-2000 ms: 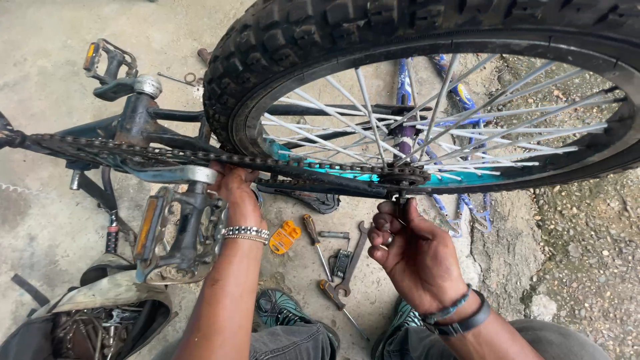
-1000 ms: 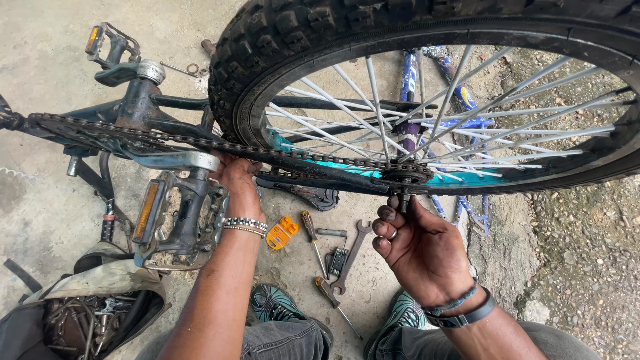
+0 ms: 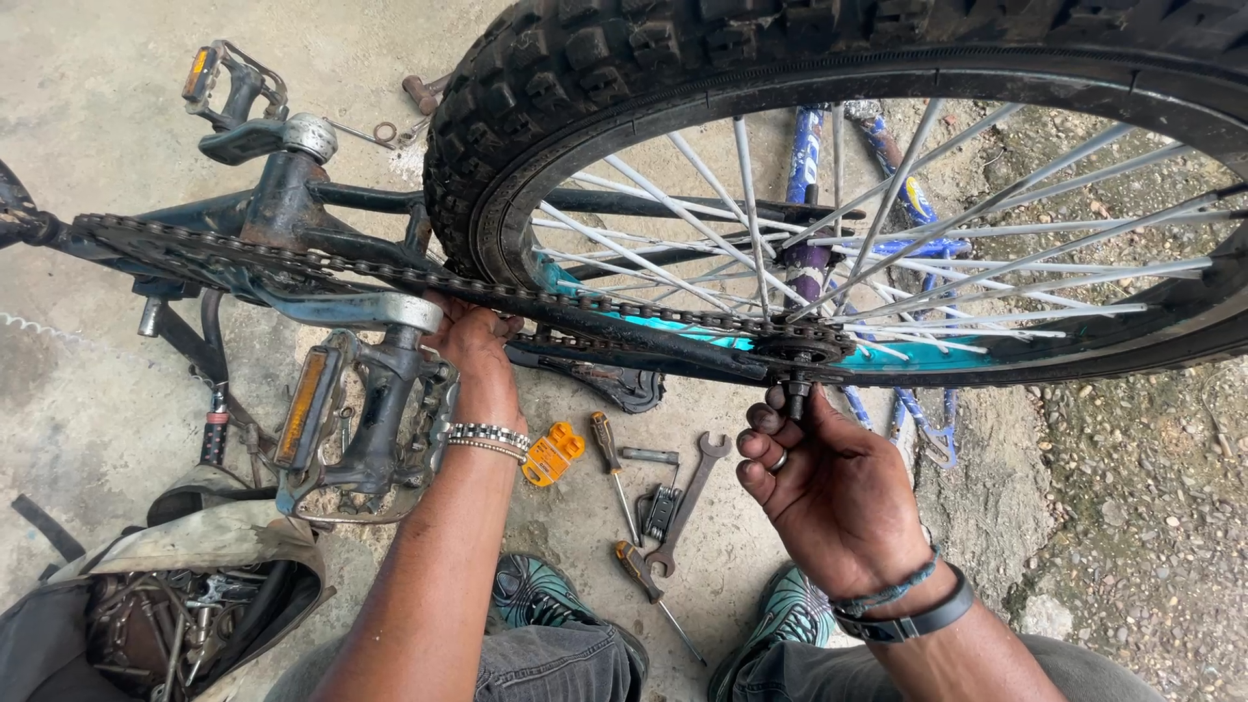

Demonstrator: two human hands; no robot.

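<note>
A bicycle wheel with a knobby black tyre (image 3: 546,127) and pale spokes sits in a dark bicycle frame (image 3: 624,341). The chain (image 3: 546,292) runs from the chainring at left to the small rear sprocket (image 3: 804,343). My right hand (image 3: 829,478) has its thumb and fingers at the nut on the axle end (image 3: 797,395), just below the sprocket. My left hand (image 3: 478,356) reaches under the frame tube behind the near crank arm (image 3: 361,310); its fingertips are partly hidden, so its hold is unclear. A pedal (image 3: 366,419) hangs beside my left wrist.
On the concrete lie screwdrivers (image 3: 639,570), an open-end wrench (image 3: 694,497), a folding multi-tool (image 3: 661,512) and an orange plastic piece (image 3: 554,453). An open bag of tools (image 3: 244,546) stands lower left. A blue bicycle frame (image 3: 921,195) lies behind the wheel. A hammer (image 3: 421,95) is at upper left.
</note>
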